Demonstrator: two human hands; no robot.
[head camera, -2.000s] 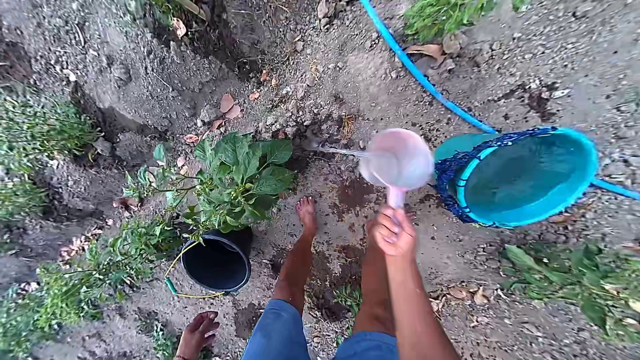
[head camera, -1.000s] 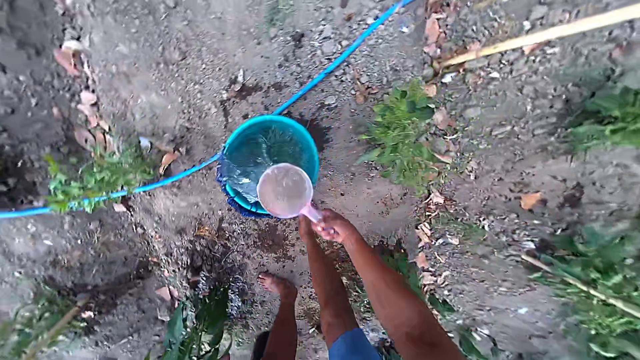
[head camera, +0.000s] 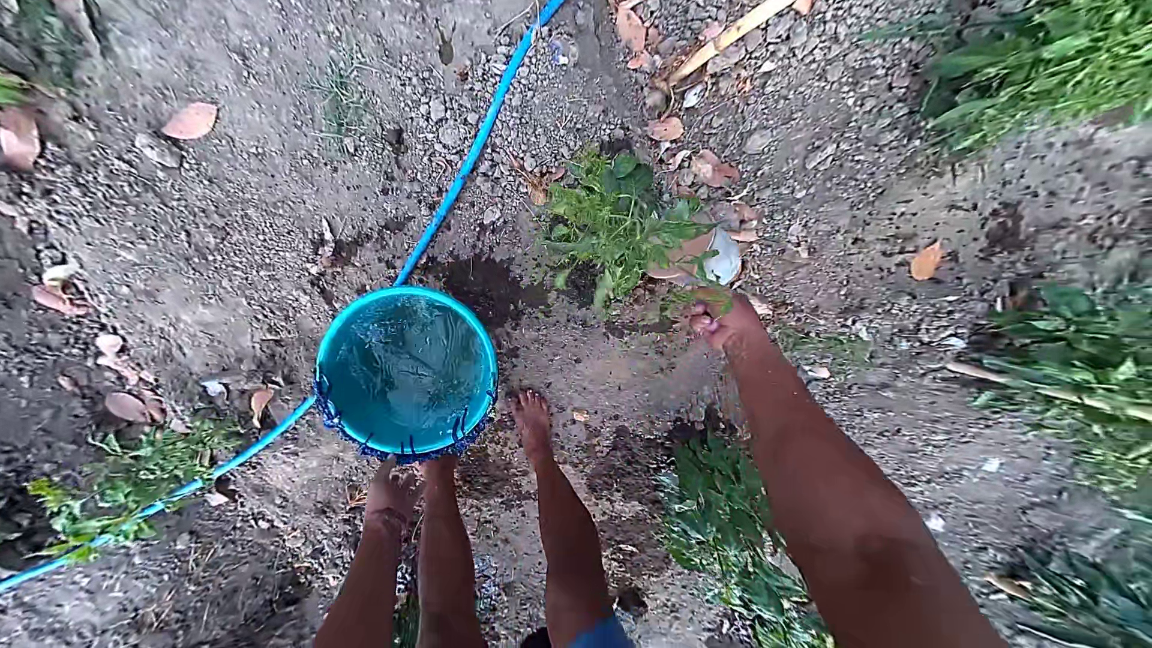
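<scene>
A teal plastic tub (head camera: 409, 373) of water stands left of centre, with dark blue netting or cord along its lower rim. My left hand (head camera: 393, 490) is at the tub's near edge, its fingertips hidden by the rim, so its grip is unclear. Out to the right, my right hand (head camera: 723, 317) is closed around the handle of a pale pink plastic dipper (head camera: 723, 259). Leaves of a small green plant (head camera: 616, 225) partly cover the dipper and the fingers. The dipper is low beside this plant, its contents not clear.
A blue hose (head camera: 468, 157) runs from the top to behind the tub and on to the lower left. My bare feet (head camera: 533, 418) are beside the tub. Leafy plants (head camera: 729, 531) grow below and at the right. A pale stick (head camera: 729, 40) lies at the top among dry leaves.
My right hand has carried the dipper from over the tub out to the right, beside the small plant. My left hand, apart from the tub two seconds ago, is now at its near edge.
</scene>
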